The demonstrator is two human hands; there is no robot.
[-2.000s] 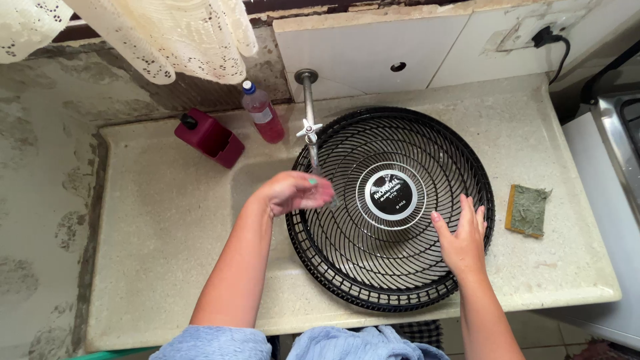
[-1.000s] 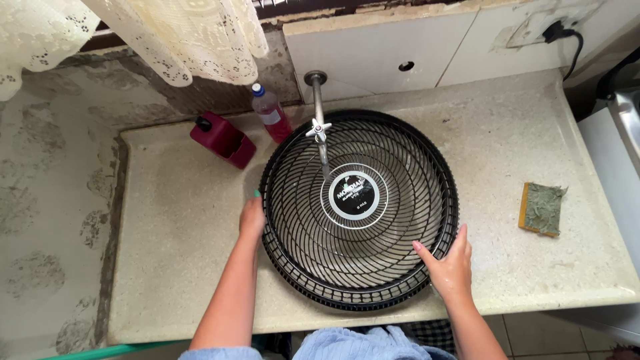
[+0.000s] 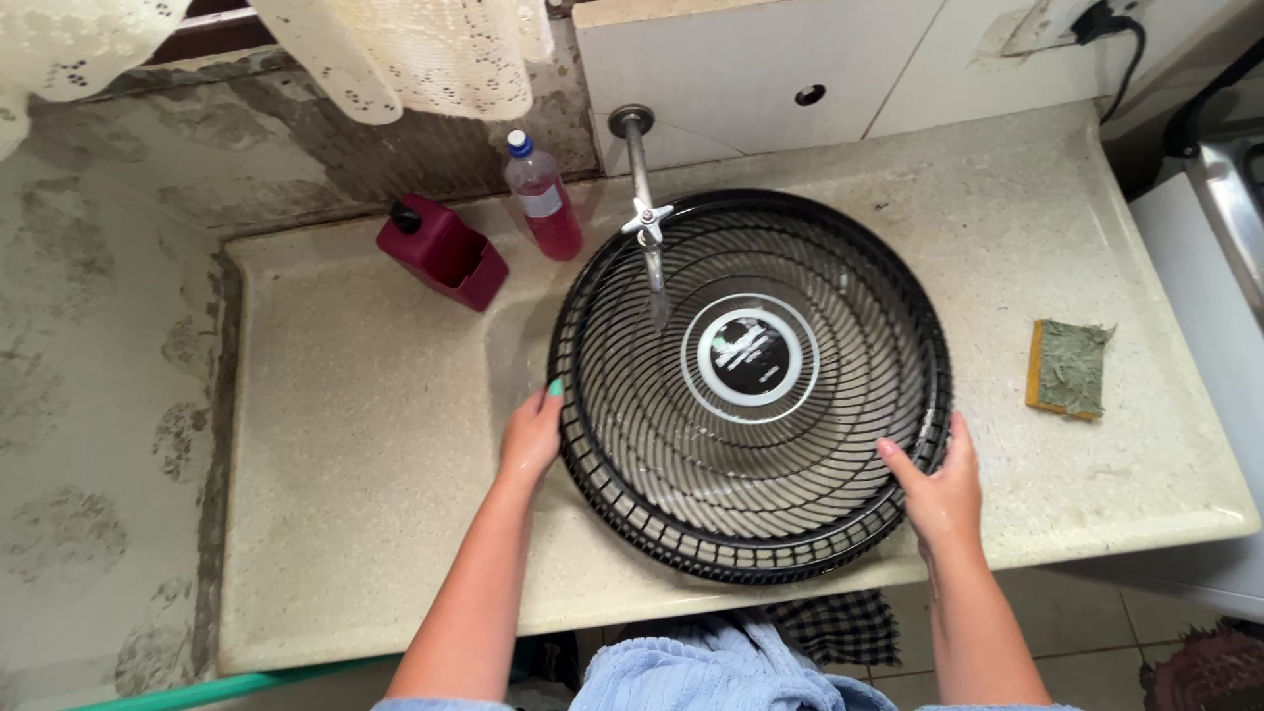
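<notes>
A round black fan grille [image 3: 642,464] with a badge at its centre lies over the sink basin, under a metal tap [image 3: 647,212] from which water runs onto it. My left hand [image 3: 533,434] holds the grille's left rim, with its fingers partly hidden beneath. My right hand [image 3: 938,484] grips the lower right rim, the thumb on top and the fingers outside. To the right, apart from the grille, lies a yellow sponge with a worn green scouring side [image 3: 1071,367].
A maroon dispenser holder [image 3: 444,252] and a bottle of pink liquid [image 3: 545,202] stand behind the grille at the left. The stone countertop [image 3: 365,474] ends at a raised front edge. A plug sits in the wall outlet, and a stove [image 3: 1229,212] is at the far right.
My left hand has moved from above the grille, under the tap, to its left rim. My right hand stays at the right side, now on the rim.
</notes>
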